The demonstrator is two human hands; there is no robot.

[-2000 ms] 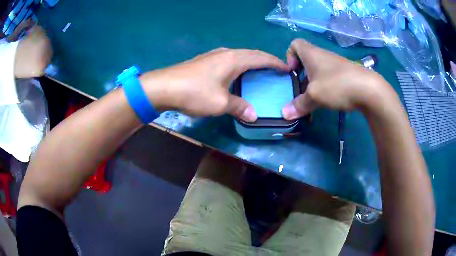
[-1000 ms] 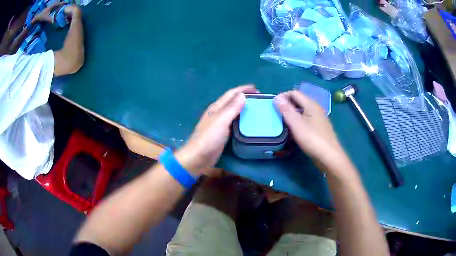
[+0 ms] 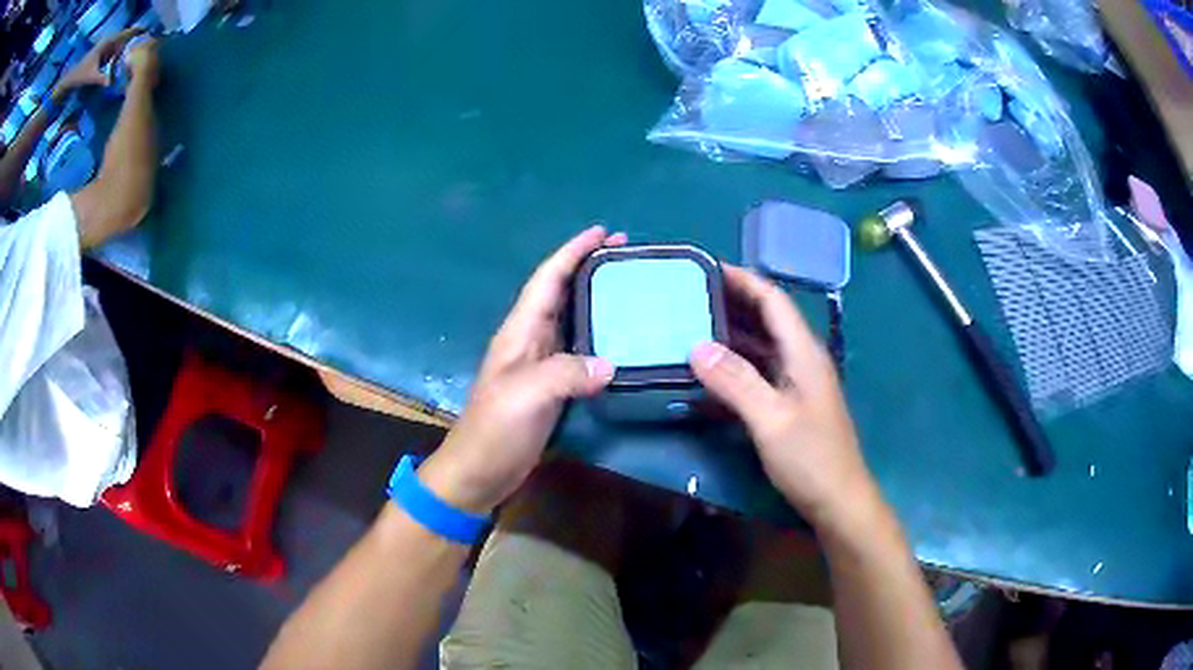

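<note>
A box-shaped product body (image 3: 650,314) with a black rim and a light-blue rounded-square panel in its upper face is held over the bench near its front edge. My left hand (image 3: 522,380) holds its left side, with the thumb on the lower left corner of the rim. My right hand (image 3: 777,397) holds its right side, with the thumb at the lower right corner of the panel. The underside of the body and most of my fingertips behind it are hidden. The blue wristband is on my left wrist.
Grey-violet panels (image 3: 797,244) lie behind my right hand, beside a dark thin tool (image 3: 835,323). A hammer (image 3: 966,325) and a gridded grey sheet (image 3: 1079,314) lie right. A clear bag of blue panels (image 3: 864,92) is at the back. Another worker's arm (image 3: 121,164) and a red stool (image 3: 216,458) are left.
My thumbs have moved from the body's top edge to its lower corners. The body faces the camera more squarely. Two seconds ago both hands pressed around the panel's edges.
</note>
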